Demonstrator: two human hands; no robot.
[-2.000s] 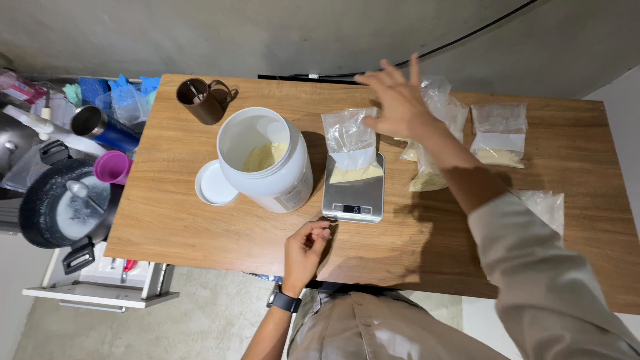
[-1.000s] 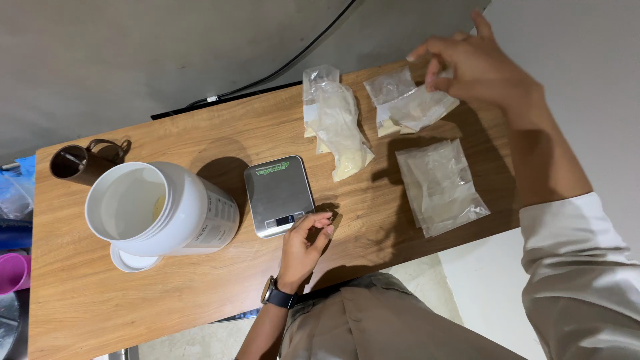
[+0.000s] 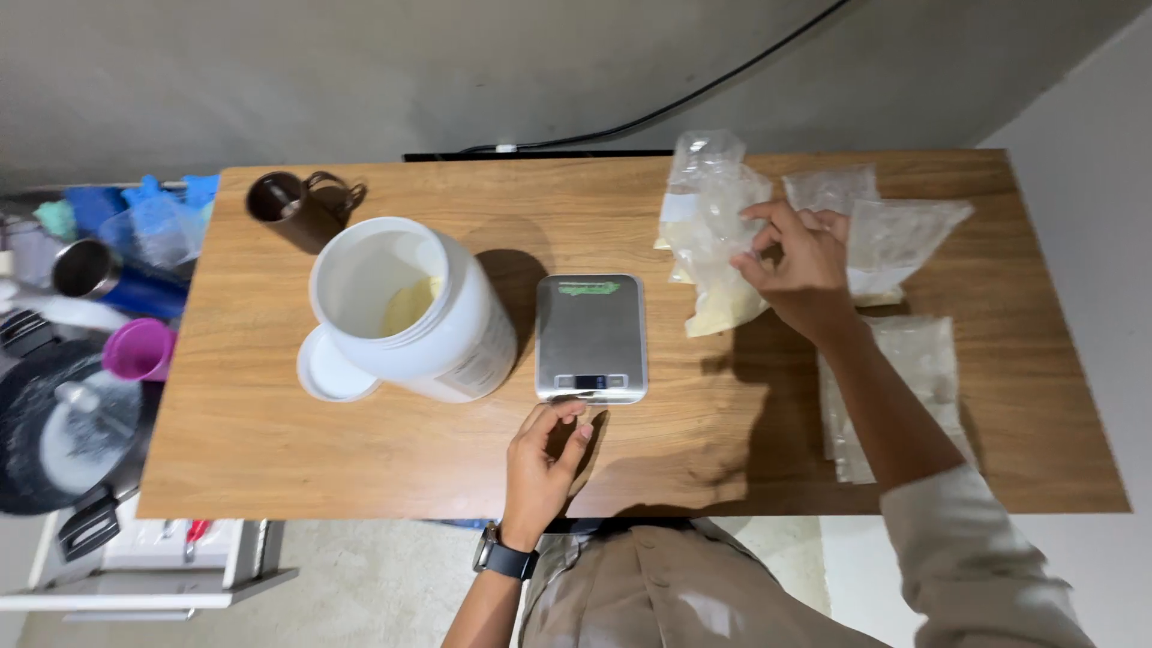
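Note:
My left hand (image 3: 547,468) rests at the near edge of a digital kitchen scale (image 3: 590,333), fingers curled and apart, holding nothing that shows. My right hand (image 3: 799,261) is over the plastic bags of pale powder (image 3: 720,288) right of the scale; thumb and forefinger nearly meet, and whether they hold a bag cannot be told. Another pair of clear bags (image 3: 886,243) lies just beyond that hand, and flat clear bags (image 3: 913,360) lie partly under my right forearm. Left of the scale stands an open white plastic tub (image 3: 468,333) with pale powder inside.
A white lid (image 3: 335,364) lies beside the tub, and a brown mug (image 3: 301,216) stands behind it. Off the wooden table's left end are a blue tumbler (image 3: 135,283), a pink cup (image 3: 139,349), a black pot (image 3: 27,423) and an open drawer (image 3: 162,576). A black cable (image 3: 648,117) runs along the wall.
The powder bag that was on the scale two seconds ago is off it. My right hand has moved from the far right bags to the bags nearer the scale. My left hand stays by the scale.

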